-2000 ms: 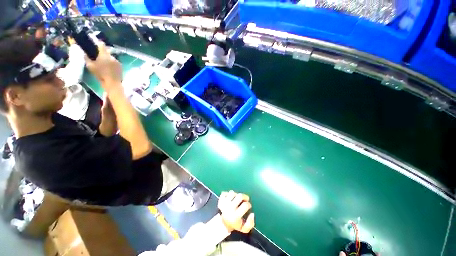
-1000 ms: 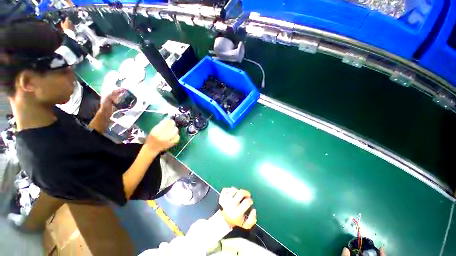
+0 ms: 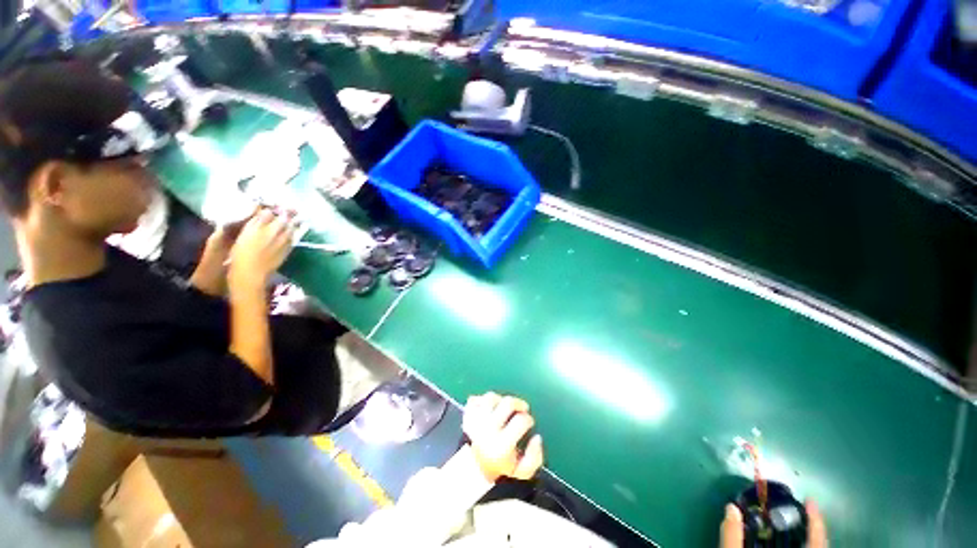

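Observation:
A black round ball head [image 3: 780, 516] is low at the right, over the green bench, cut off by the bottom edge. Red and orange wires [image 3: 754, 460] rise from it towards tiny white plugs. My left hand [image 3: 733, 529] shows only as a finger against its left side. My right hand [image 3: 816, 524] shows as a finger against its right side. The rest of both hands is outside the picture. The ball's inside is too small to read clearly.
A blue bin [image 3: 512, 219] holds black parts. Black rings [image 3: 399, 257] lie left of it. A white housing [image 3: 485, 107] with a cord stands behind. A white-sleeved co-worker's fist [image 3: 499, 434] is at the bench edge; another co-worker [image 3: 139, 321] sits beyond. Blue bins [image 3: 696, 43] line the rack.
The ball and my fingers show slightly more above the bottom edge than before. The black-shirted co-worker has lowered the raised arm and brought both hands together. The view has shifted slightly.

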